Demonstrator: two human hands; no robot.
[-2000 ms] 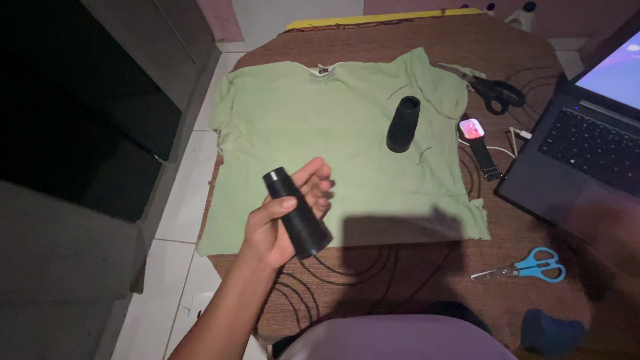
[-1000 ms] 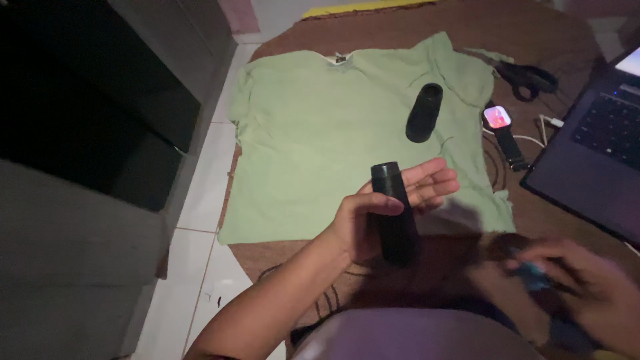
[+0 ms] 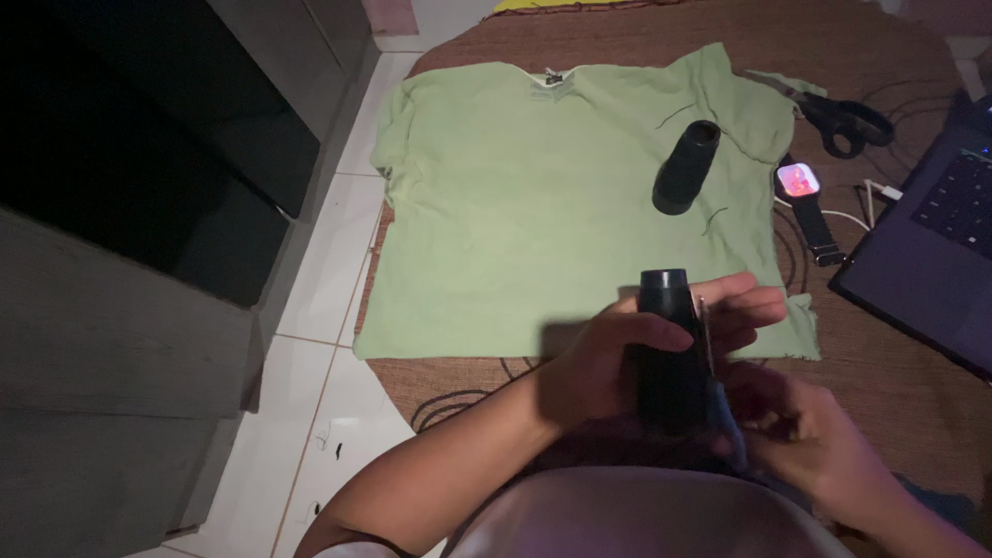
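My left hand (image 3: 620, 356) grips a black tapered cylinder (image 3: 668, 364), its narrow shiny end up, thumb across its front and fingers extended behind. Against the cylinder's right side are blue-handled scissors (image 3: 725, 418), held in my right hand (image 3: 798, 434); their blades point up beside my left fingers. How far the blades are parted cannot be told. A second black tapered cylinder (image 3: 686, 169) lies on the right part of a pale green shirt (image 3: 527, 217), which is spread out beyond my hands. Dark thread pieces lie on the shirt near that cylinder.
Black-handled scissors (image 3: 849, 124) touch the shirt's right sleeve. A lit smartwatch (image 3: 802, 186), a white cable (image 3: 846, 215) and a laptop (image 3: 914, 263) are on the right of the brown cloth surface (image 3: 891, 364). Dark cabinets (image 3: 132, 325) and white floor tiles (image 3: 310, 310) lie left.
The blue-handled scissors lay on the brown cloth two seconds ago; my right hand has taken them and brought them against the cylinder in my left hand.
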